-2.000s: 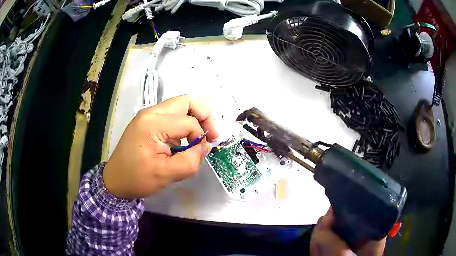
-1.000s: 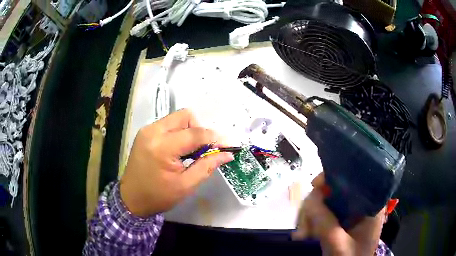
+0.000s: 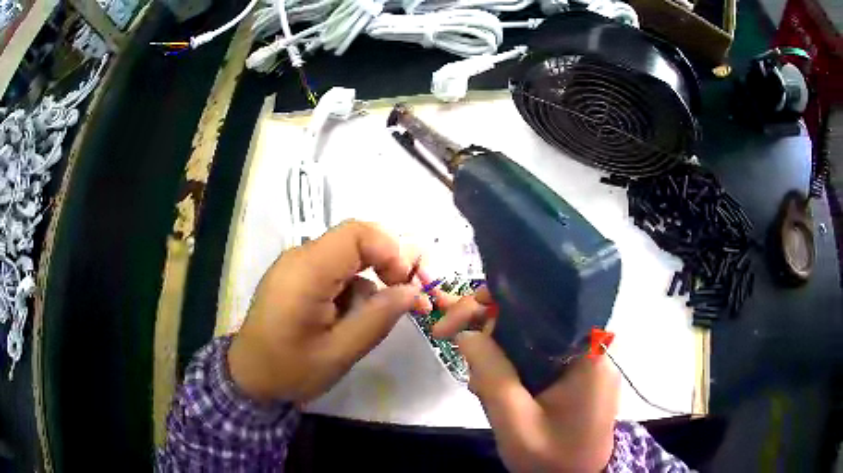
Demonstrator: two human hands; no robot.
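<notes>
My left hand [image 3: 319,309] pinches thin lead wires [image 3: 428,287] between thumb and forefinger above the board. My right hand [image 3: 545,393] holds the dark green soldering gun [image 3: 536,249], its brown-stained metal tip pointing up and left over the white work board. The fingertips of my right hand also reach the wires beside my left fingertips. The green circuit board [image 3: 447,351] in its white housing lies below both hands and is mostly hidden by them and the gun. A white power cord [image 3: 307,189] lies on the work board, with its plug at the top.
The black fan [image 3: 605,106] stands at the back right. Loose black sleeves [image 3: 698,231] lie in a pile at right, beside the brown oval dish [image 3: 795,237]. White cords [image 3: 434,30] are heaped at the back. The dark conveyor belt [image 3: 116,231] runs at left.
My right hand has brought the gun left, and its fingers have come up to the wires. The gun's tip has swung up and left. My left hand still holds wires near the board.
</notes>
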